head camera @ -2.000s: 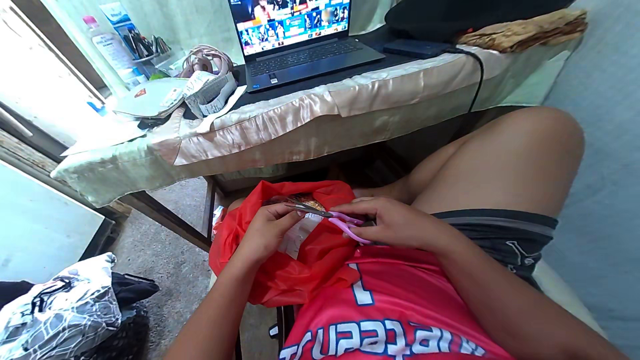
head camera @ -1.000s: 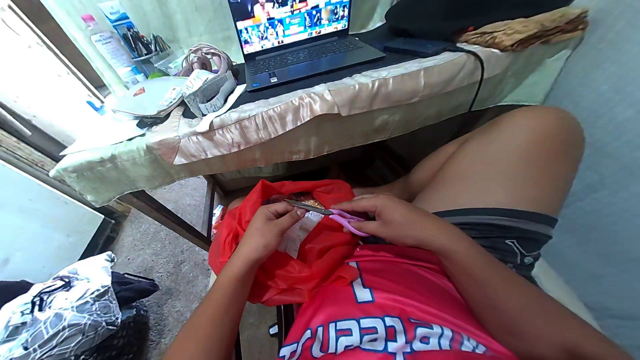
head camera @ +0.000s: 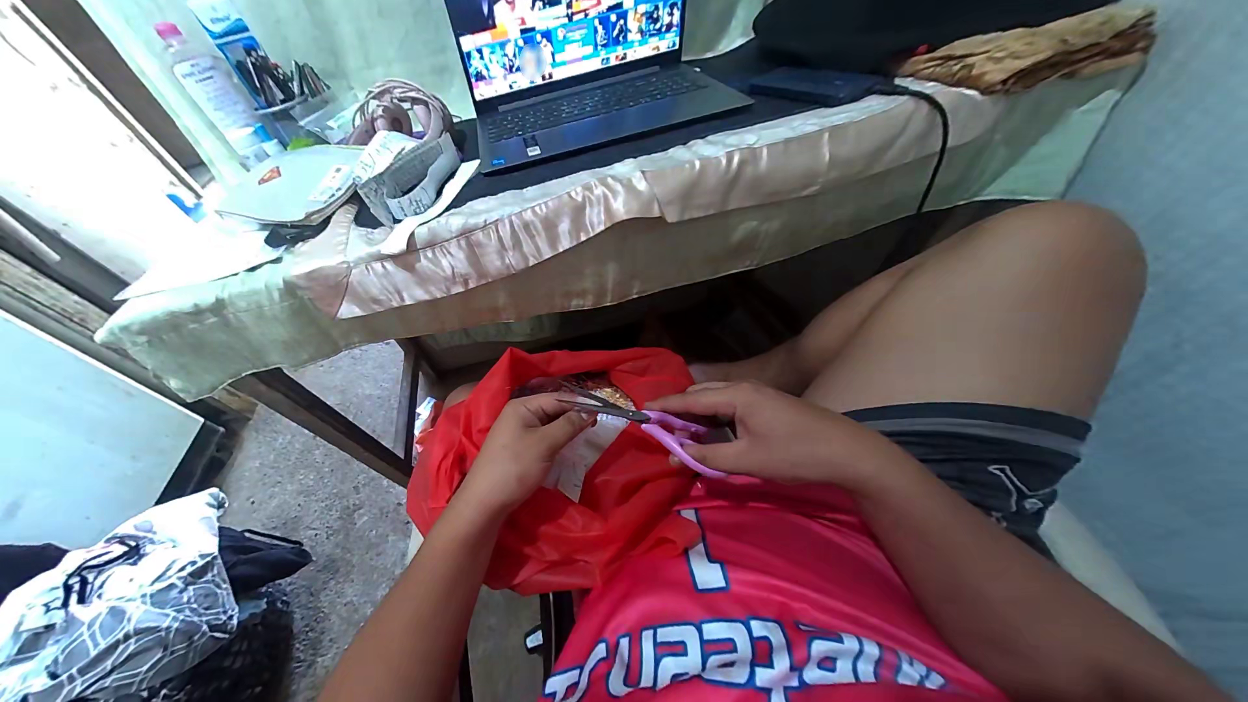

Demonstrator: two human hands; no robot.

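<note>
My right hand point(head camera: 780, 434) holds a pair of scissors with pink-purple handles point(head camera: 682, 444) over a red plastic bag point(head camera: 624, 526) in my lap. The metal blades are parted and point left toward my left hand point(head camera: 526, 444). The thumb and fingertips of that hand are pinched together at the blade tips; something small may be between them, too small to make out. Inside the open bag lie a white paper-like piece point(head camera: 577, 463) and some gold-brown material point(head camera: 616, 395), partly hidden by the hands and blades.
Ahead is a cloth-draped table point(head camera: 546, 263) bearing a laptop point(head camera: 604, 107), a black device with a cable point(head camera: 819, 86), a folded brown cloth point(head camera: 1033, 49), a clear bottle with a pink cap point(head camera: 205, 83) and a paper-covered holder point(head camera: 409, 175). Bundled fabric point(head camera: 127, 585) lies at lower left.
The scissor blades have parted since the frame of one second ago, where they looked closer together. Both hands stay at nearly the same place over the bag.
</note>
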